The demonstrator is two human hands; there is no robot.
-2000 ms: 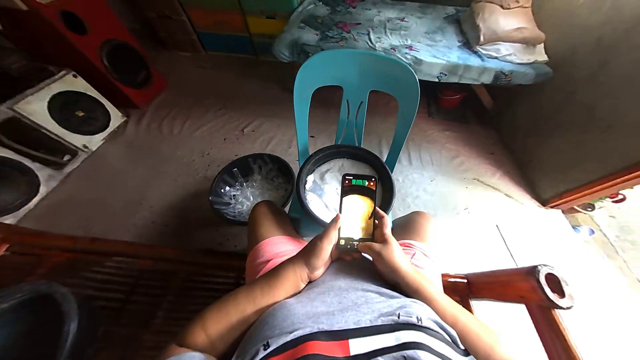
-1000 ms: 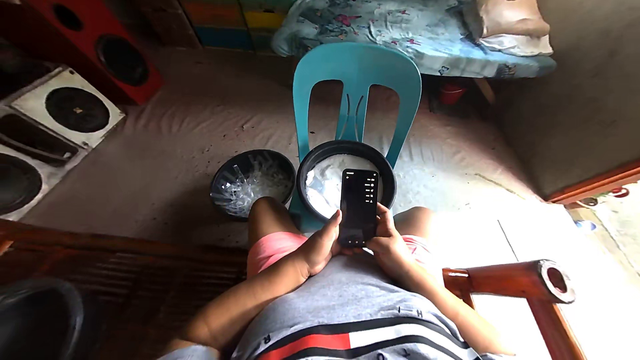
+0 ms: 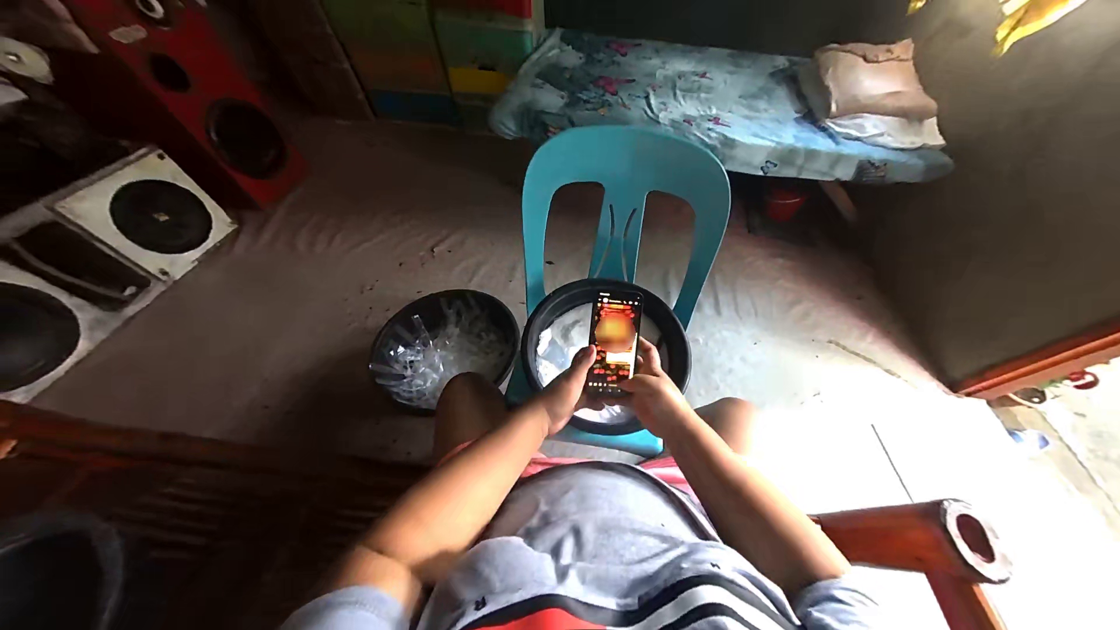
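Observation:
A smartphone (image 3: 616, 343) with a lit, colourful screen is held upright between my two hands. My left hand (image 3: 570, 387) grips its left edge and lower back, and my right hand (image 3: 651, 383) holds the right edge with the thumb at the bottom of the screen. Beneath the phone, a round black basin (image 3: 534, 337) with whitish contents rests on the seat of a teal plastic chair (image 3: 626, 149). To the left, a second black basin (image 3: 503, 328) on the floor holds clear plastic pieces.
Loudspeakers, one red (image 3: 210, 105) and one white (image 3: 171, 206), stand at the left. Beyond the chair is a bed (image 3: 665, 96) with pillows (image 3: 875, 83). A wooden armrest (image 3: 901, 535) is at lower right, and a dark round container (image 3: 105, 560) at lower left.
The phone's screen has gone from a yellowish picture to mostly black, and now shows a bright orange and red picture. Both hands have stayed on the phone.

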